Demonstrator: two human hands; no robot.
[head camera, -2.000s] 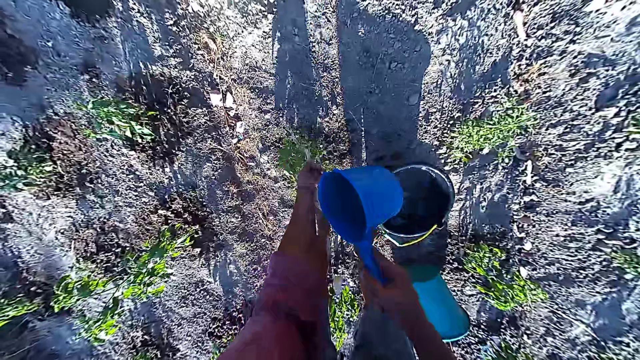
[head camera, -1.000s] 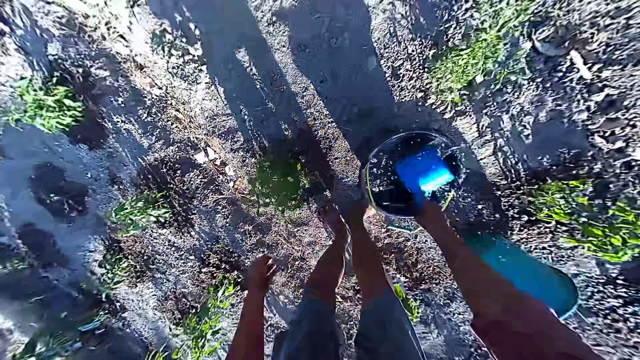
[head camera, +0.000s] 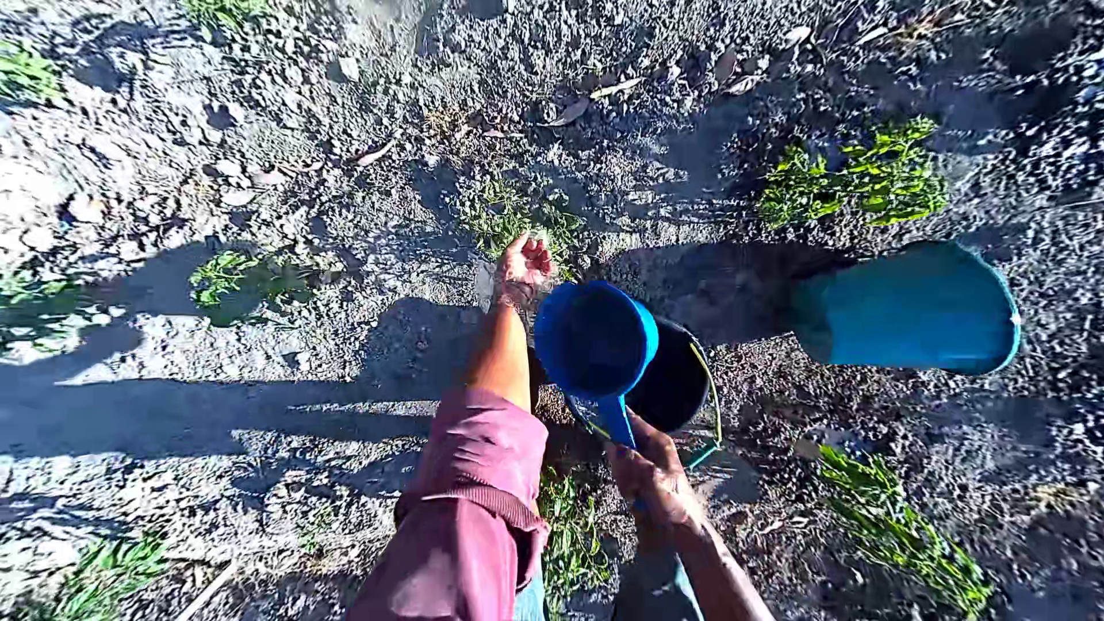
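Observation:
My right hand grips the handle of a blue plastic dipper, its round mouth turned up toward the camera. The dipper partly covers a black bucket with a yellow-green handle, which stands on the soil. Beyond the dipper's rim, my left hand reaches over a small green plant with its fingers curled; nothing plain shows in it. How much water the dipper or the bucket contains cannot be told.
A teal bucket lies on its side to the right. Leafy plants grow at the upper right, the lower right and near my legs. Dry leaves and clods are scattered over the ground, crossed by long shadows.
The dipper was down in the black bucket one second ago and is now raised above it. My left hand has moved out over the plant. The view has turned strongly.

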